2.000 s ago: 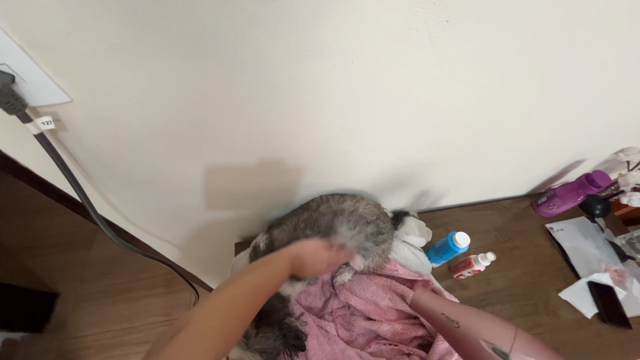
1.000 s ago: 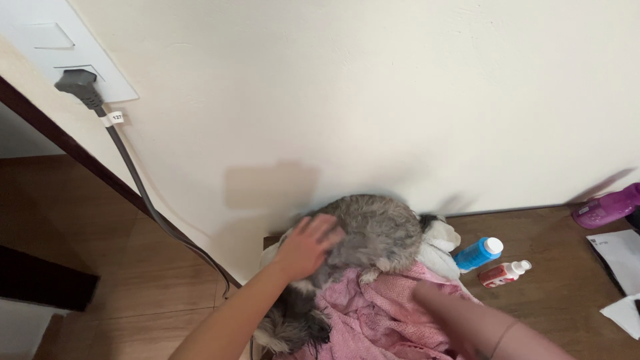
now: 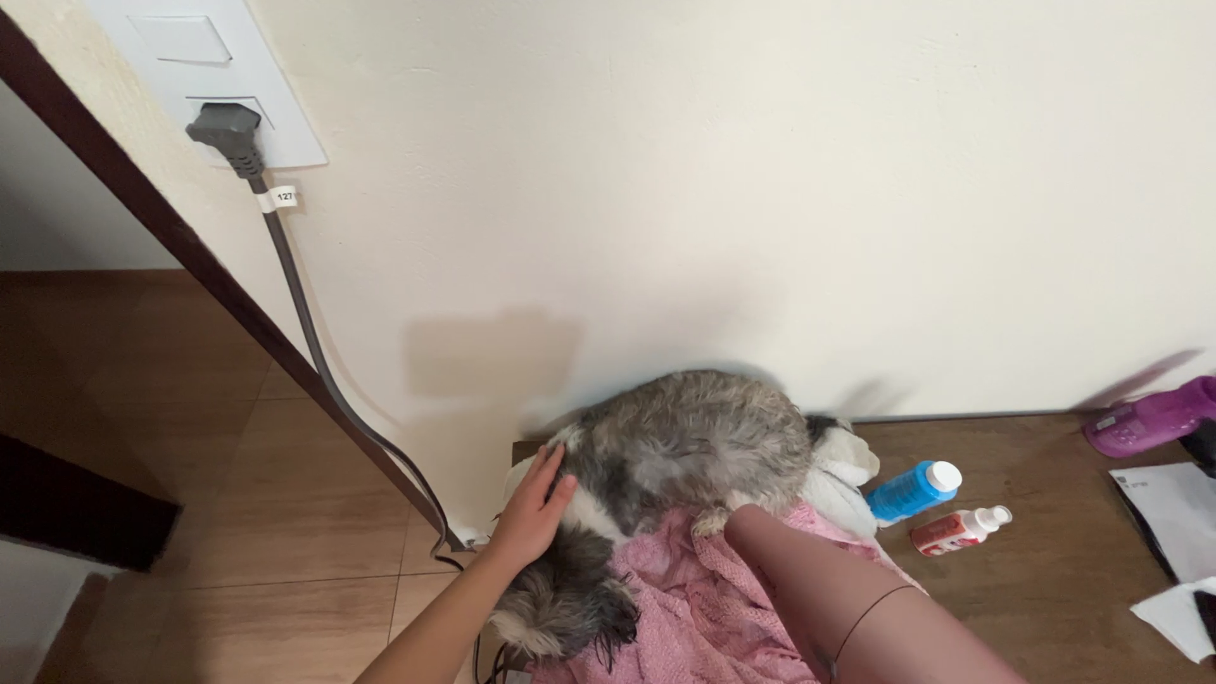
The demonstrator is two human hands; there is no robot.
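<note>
A grey and white dog (image 3: 703, 442) lies on its side against the wall, its darker shaggy head (image 3: 560, 598) toward the lower left. My left hand (image 3: 541, 503) rests on its neck, fingers slightly spread, gripping nothing. Under and in front of the dog is a crumpled pink towel (image 3: 684, 598), with a white cloth (image 3: 841, 494) by its rear. A pink hair dryer (image 3: 845, 598) reaches in from the lower right, its nozzle close to the dog's paws and belly. The dryer's handle and my right hand are out of view.
On the wooden surface (image 3: 1026, 608) at right are a blue bottle (image 3: 912, 492), a red and white spray bottle (image 3: 959, 531), a purple bottle (image 3: 1149, 418) and papers (image 3: 1173, 513). A plug (image 3: 228, 133) sits in the wall outlet; its dark cord (image 3: 304, 323) runs down left of the dog.
My left hand has moved left, from the dog's side to its neck. The view has shifted left, bringing more of the wall outlet and doorway into sight.
</note>
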